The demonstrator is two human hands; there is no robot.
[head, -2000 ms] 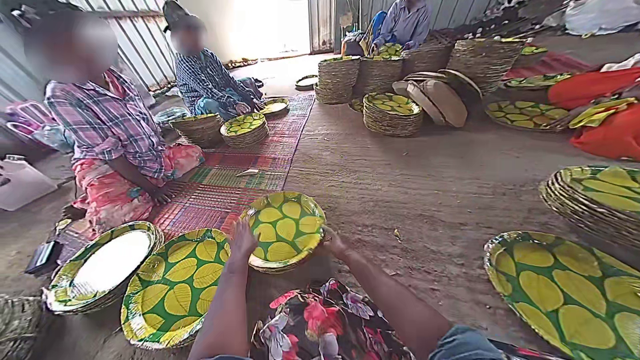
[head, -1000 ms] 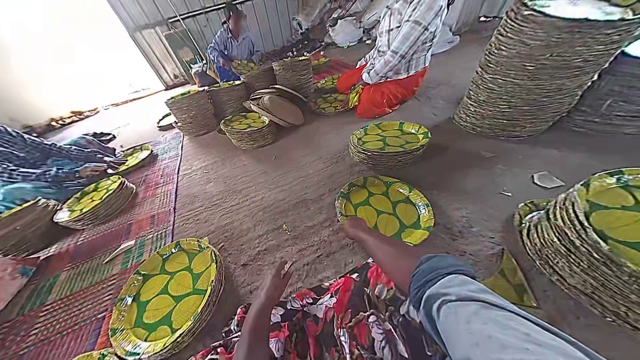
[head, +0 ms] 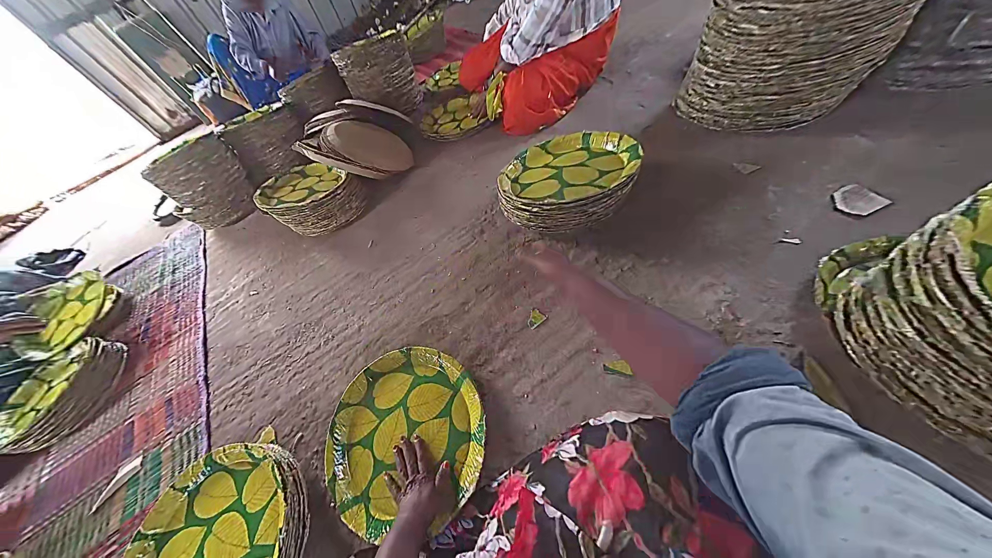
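My left hand (head: 419, 479) lies with spread fingers on a round plate with a green and yellow leaf pattern (head: 403, 403), which is on the floor in front of my lap. My right arm reaches forward, and my blurred right hand (head: 542, 260) is just below a short stack of leaf-patterned plates (head: 570, 182); whether it touches the stack I cannot tell. Left of the plate under my left hand stands another stack of the same plates (head: 221, 508). My floral garment (head: 604, 488) covers my lap.
At right lean stacked plates (head: 922, 310), with a tall stack (head: 783, 62) behind. Plate stacks and brown discs (head: 364, 143) stand at back left. A person in red (head: 558, 77) and one in a grey shirt (head: 271, 39) sit behind. A woven mat (head: 155, 333) runs along the left; scraps (head: 860, 200) dot the floor.
The single plate, one second ago by my right hand, is now under my left hand nearer my lap. My right hand has reached forward toward the short stack. The view has turned right since two seconds ago.
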